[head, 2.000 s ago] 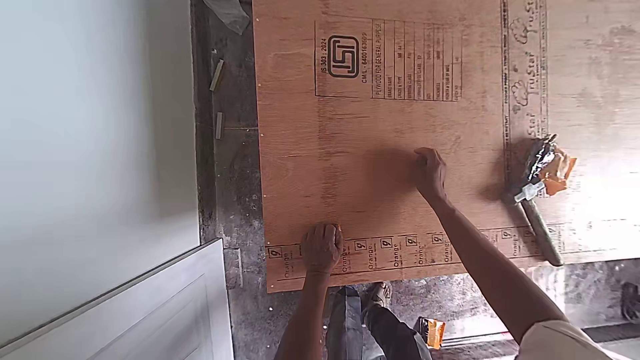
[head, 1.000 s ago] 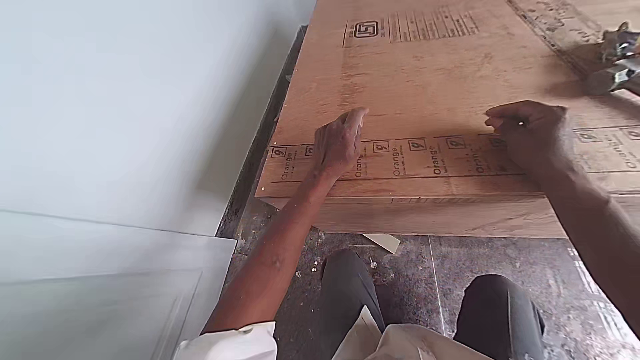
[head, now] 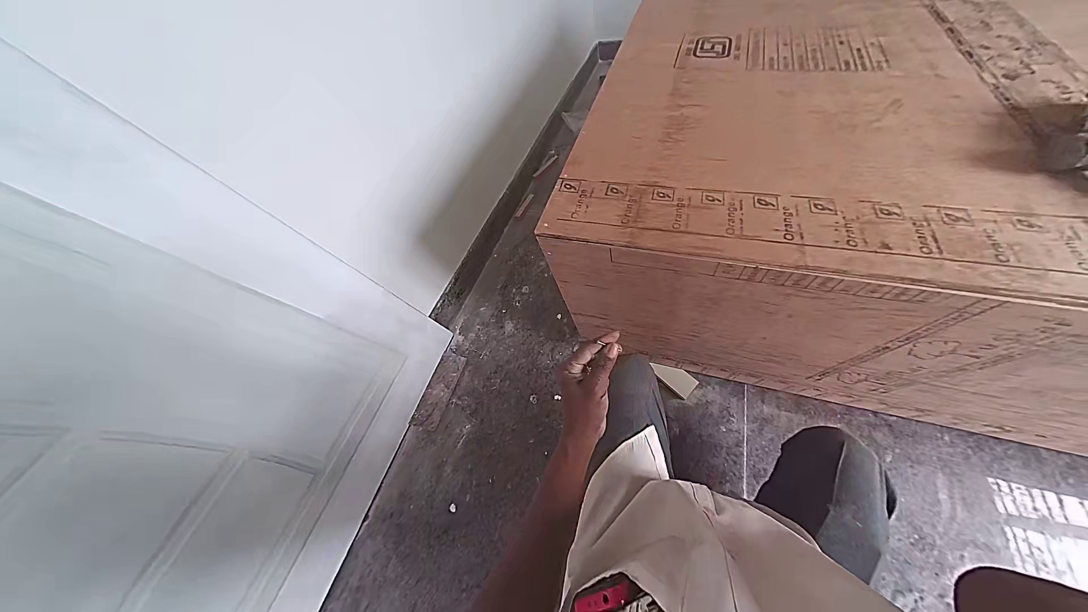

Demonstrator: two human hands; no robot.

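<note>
A large plywood box (head: 765, 136) with printed markings stands in front of me; its top and near side both show. My left hand (head: 591, 370) is beside the lower left corner of its near side, above my knee. A small, thin, light object (head: 602, 343), perhaps a nail, is pinched between its thumb and finger. Of my right arm only a dark part shows at the lower right edge; the right hand is out of view. A hammer head (head: 1062, 149) lies on the box top at the right edge, partly cut off.
A white panelled door or board (head: 170, 476) leans at the left by the white wall (head: 340, 110). Thin wood offcuts (head: 524, 205) lie on the floor along the wall. Another flat offcut (head: 676, 380) is near the box's base. A red item (head: 603, 597) shows at my pocket.
My left hand has left the box top and come down beside its near side. My right hand, over the top a second ago, has gone out of view. The view has shifted.
</note>
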